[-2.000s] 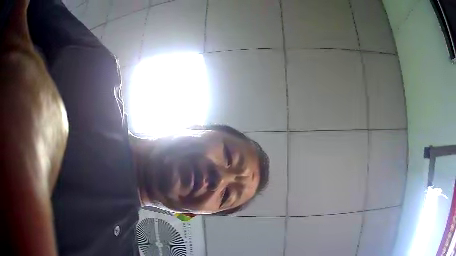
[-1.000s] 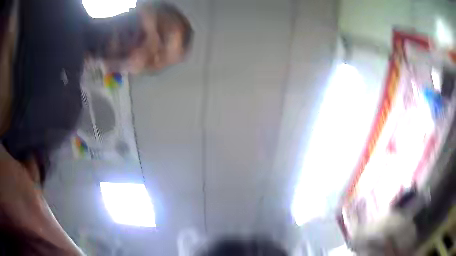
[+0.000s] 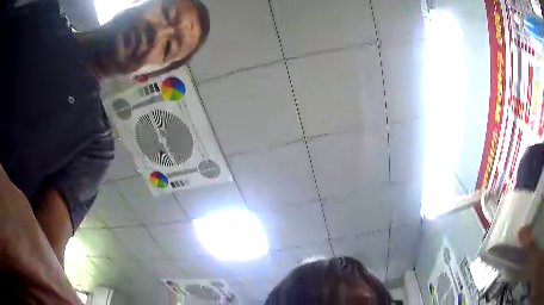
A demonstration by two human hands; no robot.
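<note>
A white object with a dark rounded end, which looks like a camera body, is at the right edge. Blurred fingers touch or hold it, cut off by the picture's edge. A large blurred piece of bare skin, an arm or hand, fills the lower left corner; no fingers show on it. I cannot tell whose hand or arm either one is, nor which is my left hand or my right hand. No bench surface can be made out.
The view faces a tiled ceiling with bright lamps. A person in a dark shirt leans in at left. The top of a dark-haired head is at the bottom. Test charts hang overhead; a red-bordered board is at right.
The view has swung: the person now sits at the upper left and the ceiling chart shows whole. The red-bordered board, the dark-haired head and the white object have come into clearer view.
</note>
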